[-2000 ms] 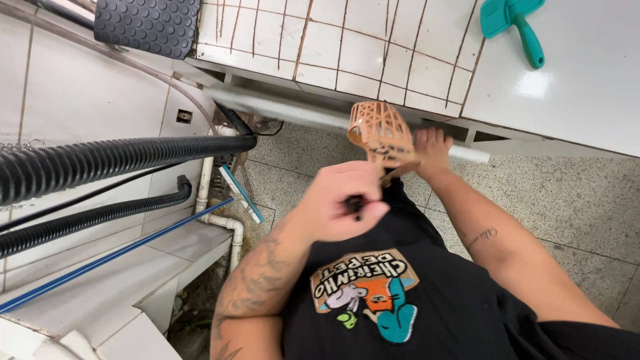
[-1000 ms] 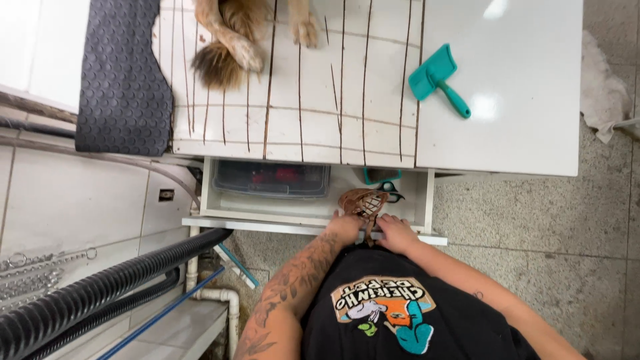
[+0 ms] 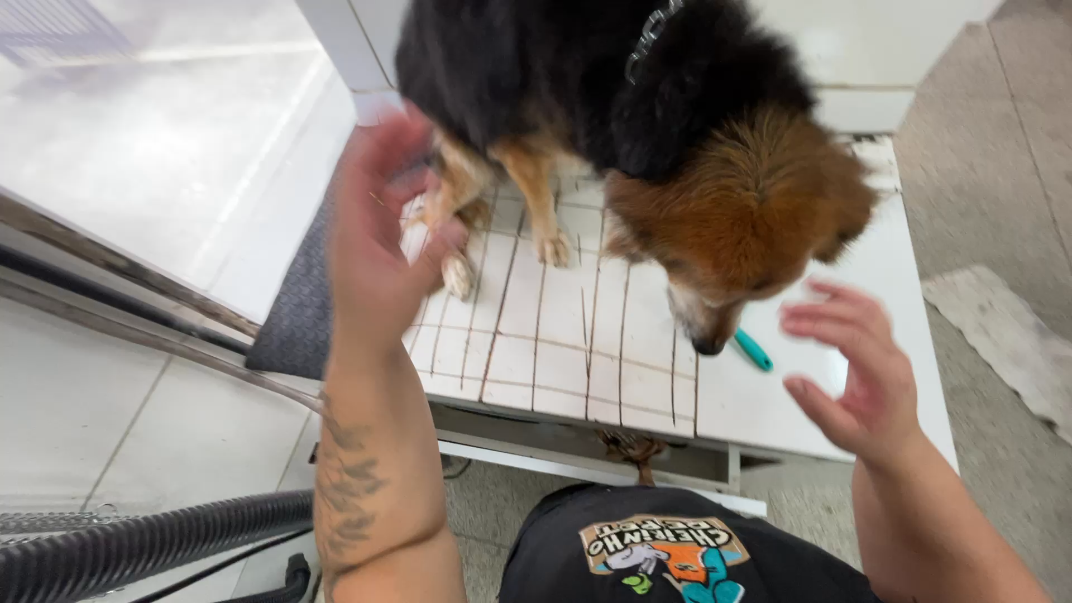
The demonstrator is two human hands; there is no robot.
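Note:
A black and tan dog [image 3: 737, 201] with a chain collar [image 3: 649, 38] is on the white table, its head lowered to the right. My left hand [image 3: 389, 209], blurred, is raised beside the dog's body and front legs with its fingers apart. To the right of the dog's muzzle, my right hand [image 3: 854, 368] hovers with fingers spread, holding nothing. The handle of a teal grooming brush [image 3: 752, 350] shows by the muzzle; its head is hidden behind the dog. A brown basket muzzle [image 3: 632, 448] lies in the partly open drawer under the tabletop.
A wire grid [image 3: 544, 360] covers part of the tabletop, with a dark rubber mat [image 3: 293, 310] at its left. Black corrugated hoses [image 3: 151, 544] run at lower left. The drawer front [image 3: 536, 461] juts out near my waist. A white cloth [image 3: 1001, 335] lies on the floor at right.
Both hands have left the brown basket muzzle and the drawer and moved up, apart, to either side of the dog. The view has shifted up to show the dog's head and body.

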